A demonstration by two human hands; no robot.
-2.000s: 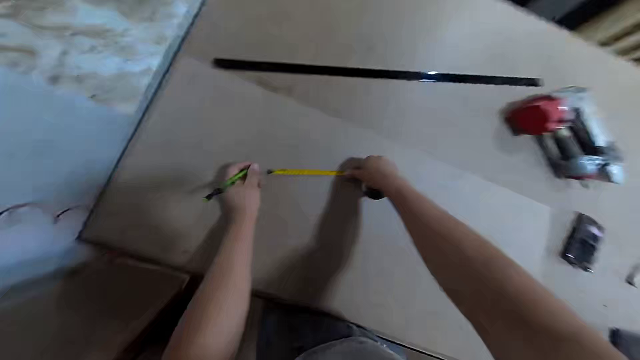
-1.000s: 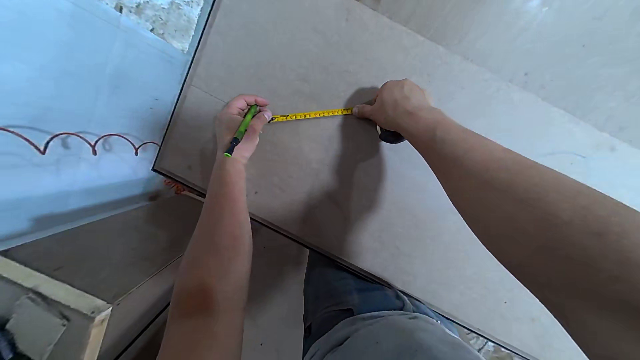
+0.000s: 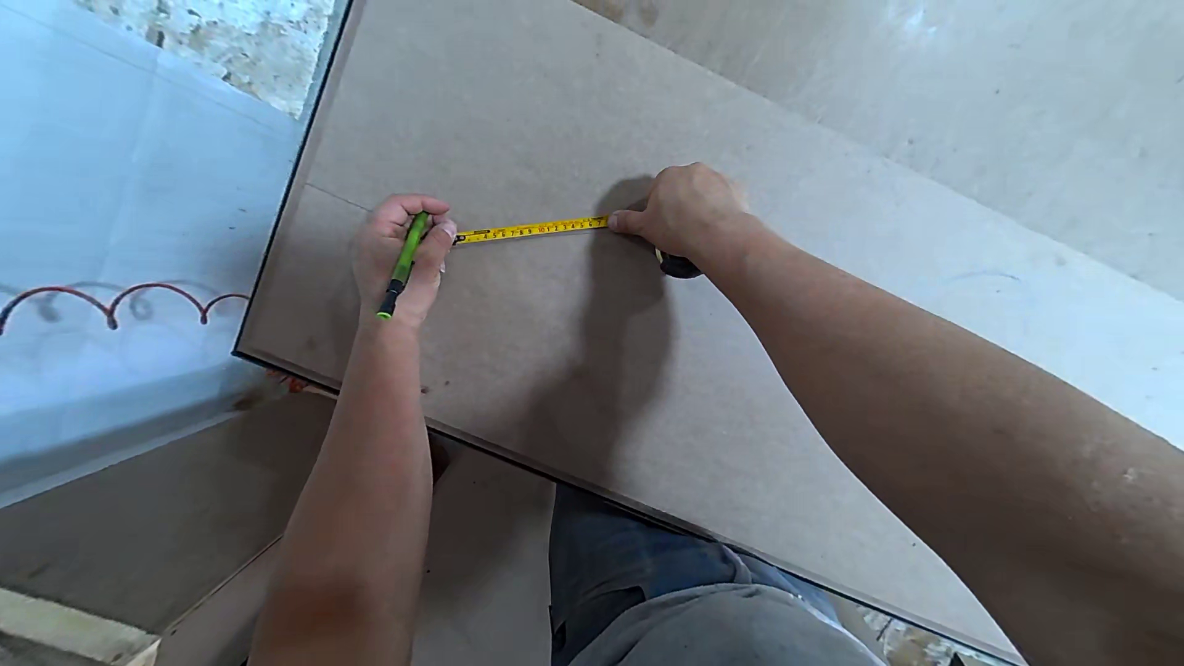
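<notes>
My left hand (image 3: 404,250) holds a green and black marking pencil (image 3: 403,266), its thumb and fingers also at the hooked end of a yellow tape measure blade (image 3: 532,230). The blade lies stretched nearly level over a flat beige board (image 3: 518,333). At the blade's other end, my right hand (image 3: 689,211) presses it with the thumb and grips the dark tape case (image 3: 678,266), which is mostly hidden under the palm. A faint pencil line runs on the board left of my left hand.
A red coiled hose (image 3: 157,289) hangs against the pale blue sheet (image 3: 139,185) at left. The board's dark edge passes close to my jeans (image 3: 629,546). A wooden batten (image 3: 69,624) shows at lower left; a paler surface (image 3: 925,102) adjoins the board at upper right.
The view has shifted toward the board's left corner, and the black strip and red tool seen two seconds ago are out of view. Both hands keep their hold on the tape.
</notes>
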